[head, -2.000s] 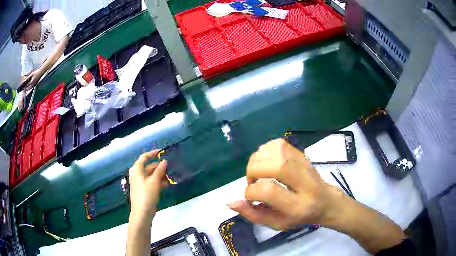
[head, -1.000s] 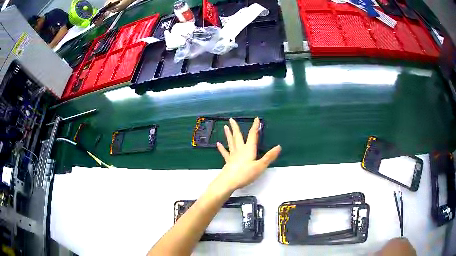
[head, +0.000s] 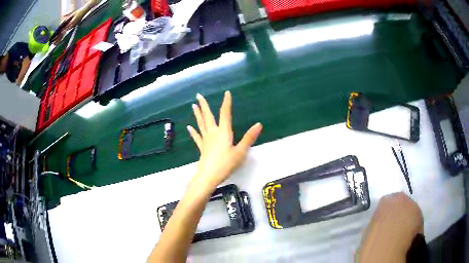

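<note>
My left hand (head: pixel 218 141) is open and empty, fingers spread, over the green belt and the near edge of the white sheet. My right hand (head: pixel 393 226) is a blurred, rounded shape at the bottom right; its fingers do not show. A black phone middle frame (head: pixel 146 139) with orange edging lies on the belt, left of my left hand. Stacked frames (head: pixel 285 205) lie on the white sheet between my hands. Another stack (head: pixel 236 208) is partly hidden by my left forearm. A single frame (head: pixel 360 113) lies across the belt edge.
Dark tweezers (head: pixel 402 167) lie on the white sheet (head: pixel 118 221) at right. A set-apart frame (head: pixel 447 134) is at far right. A smaller frame (head: pixel 82 162) is farther left on the belt (head: pixel 303 82). Beyond are red trays (head: pixel 77 77) and a black tray (head: pixel 216 25) with crumpled plastic.
My left hand was at a frame two seconds ago and over one a second ago; now that frame lies to its left. My right hand has dropped toward the bottom edge. The view has shifted.
</note>
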